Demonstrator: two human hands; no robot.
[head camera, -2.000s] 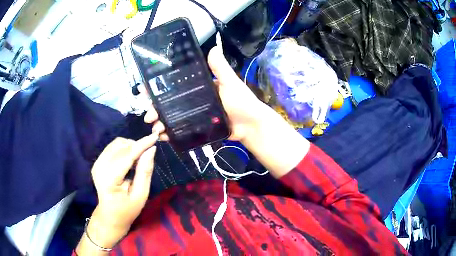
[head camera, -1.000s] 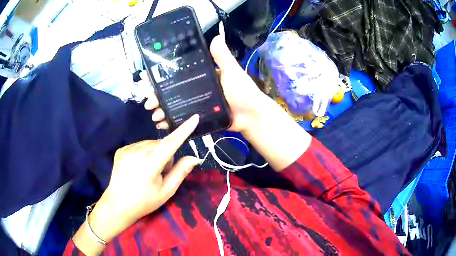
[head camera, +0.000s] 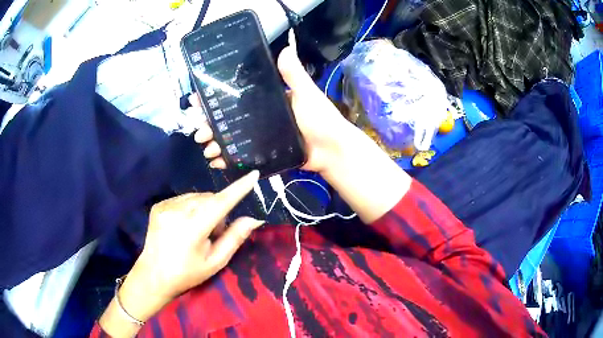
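Observation:
My right hand (head camera: 324, 132) holds a black smartphone (head camera: 248, 99) upright from behind, thumb along its right edge and fingertips showing at its left edge. The lit screen shows a dark list with small icons and a streak of glare. My left hand (head camera: 188, 231) is empty, index finger extended to the phone's bottom edge, thumb apart, other fingers curled. White wired earphones (head camera: 293, 270) hang below the phone. A white plug is at its bottom edge, and the cord loops over my lap and runs down my red top.
Navy cloth (head camera: 53, 171) lies at left, and more navy cloth (head camera: 502, 171) at right. Pale cloth (head camera: 135, 86) lies on the white machine table (head camera: 142, 13). A clear-purplish plastic bag (head camera: 397, 99) has orange items beside it. Plaid cloth (head camera: 496, 46) and blue crates (head camera: 585, 132) are at right.
My left hand rose from the lower left to touch the screen, then its fingertip dropped to the phone's bottom edge. The screen changed from a page with a picture to a list.

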